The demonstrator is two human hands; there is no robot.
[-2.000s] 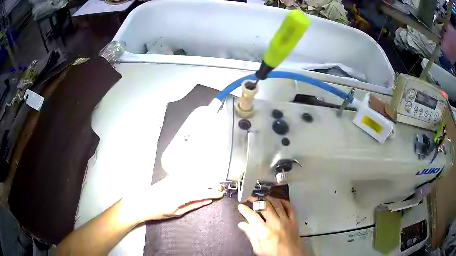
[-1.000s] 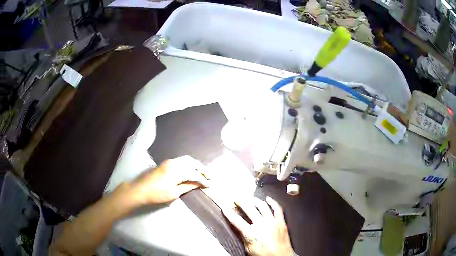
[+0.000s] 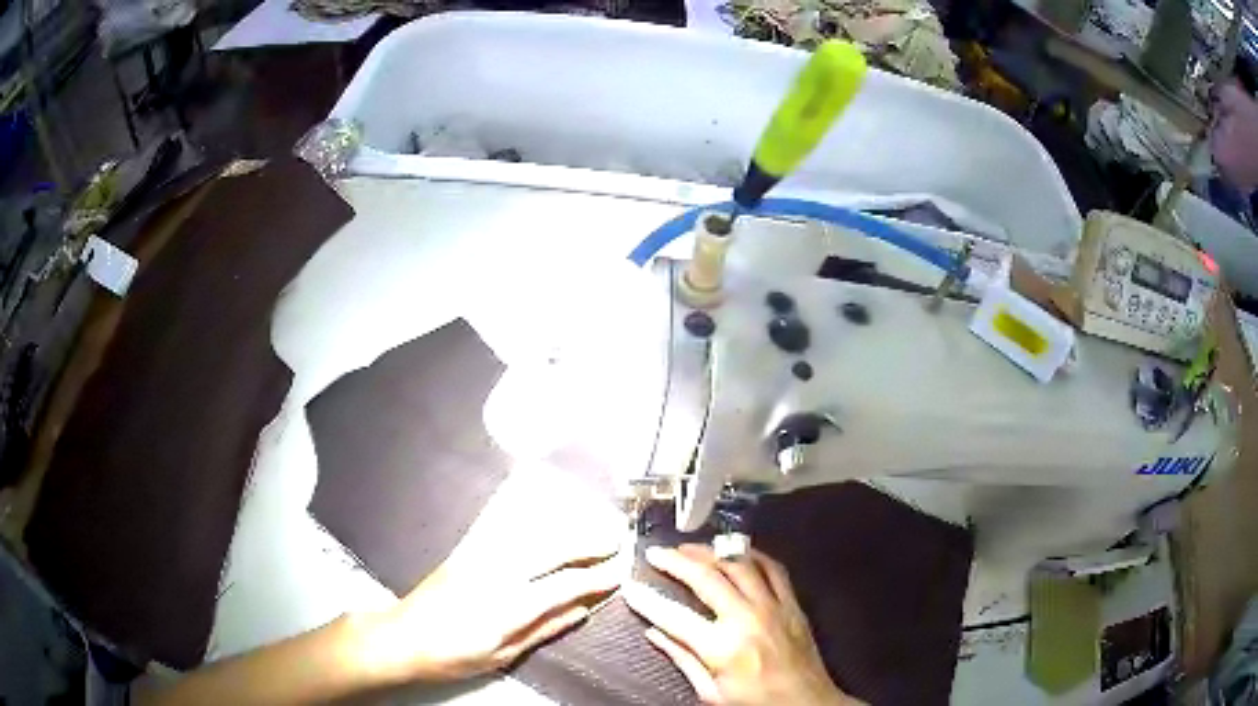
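Note:
A dark brown fabric panel (image 3: 883,579) lies under the machine head and reaches right of it. A ribbed brown part (image 3: 614,659) lies between and below my hands. My left hand (image 3: 517,593) lies flat on the fabric, left of the presser foot (image 3: 649,508), its back washed out by glare. My right hand (image 3: 731,621) presses on the fabric just below the foot, fingers slightly spread. The white sewing machine (image 3: 911,400) stands above. Another part of brown fabric (image 3: 414,441) lies left of the lamp glare. Whether it joins the panel is hidden.
Stacked brown panels (image 3: 166,400) lie along the left edge with a white tag (image 3: 109,265). A white tub (image 3: 580,111) stands behind. A yellow-green screwdriver (image 3: 811,111) stands above the head. A control panel (image 3: 1148,287) and a small white box (image 3: 1022,333) are at the right.
The brown fabric at left has shifted left in view and down. My left hand has moved from the raised, folded edge to lie flat beside the foot. My right hand has moved up to the foot.

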